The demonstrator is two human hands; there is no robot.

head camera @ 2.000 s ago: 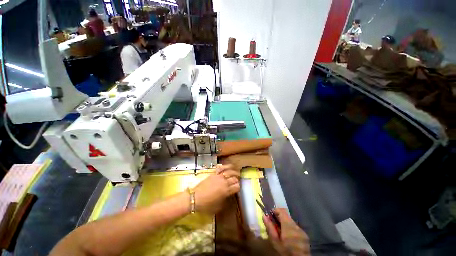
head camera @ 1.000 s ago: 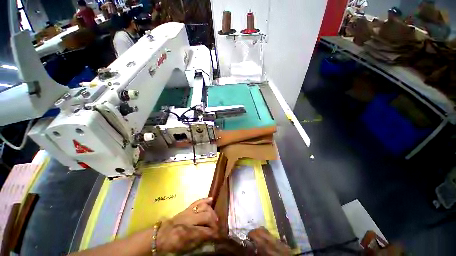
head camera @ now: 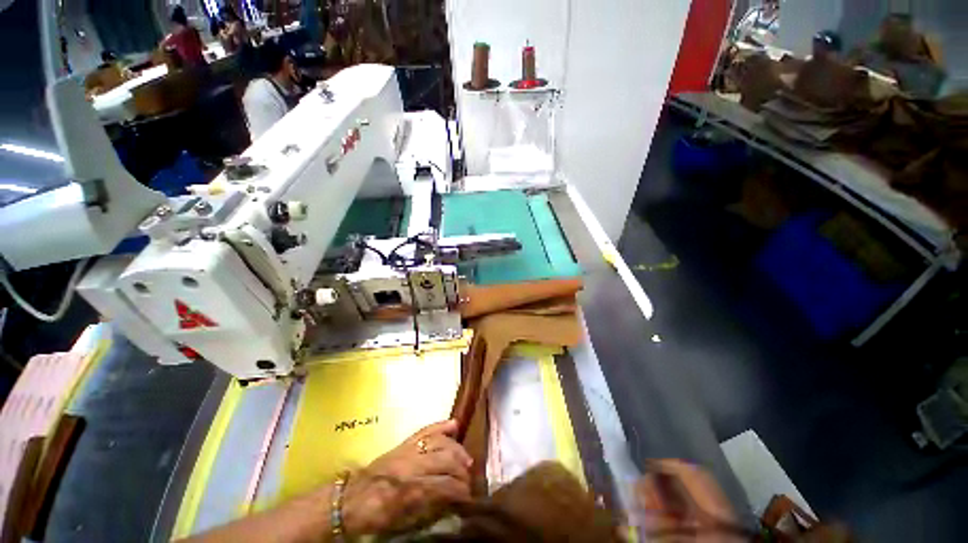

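The sewing template [head camera: 350, 414] lies on the machine table with a yellow flap, black handwriting and yellow-edged clear plates. A large tan-brown panel [head camera: 528, 323] lies bunched at the clamp and runs down the template. A darker brown strip [head camera: 468, 387] lies along the flap's right edge. My left hand [head camera: 419, 477] is closed on the strip's lower end. My right hand [head camera: 685, 504] is blurred at the lower right, off the template; its fingers and any held thing are unclear. A brown blurred mass hides the template's bottom centre.
The white sewing head [head camera: 212, 308] and clamp carriage [head camera: 409, 297] stand behind the template. Brown strips [head camera: 42, 477] lie on a pink-white sheet [head camera: 37, 398] at left. Thread cones [head camera: 481, 66] stand behind. A pale board [head camera: 759, 467] is at lower right. Blue bins [head camera: 823, 276] are under another table.
The dark tool seen earlier in my right hand is not clearly visible now. My right hand moved off the template to the right. My left hand moved down from the clamp, uncovering the strip.
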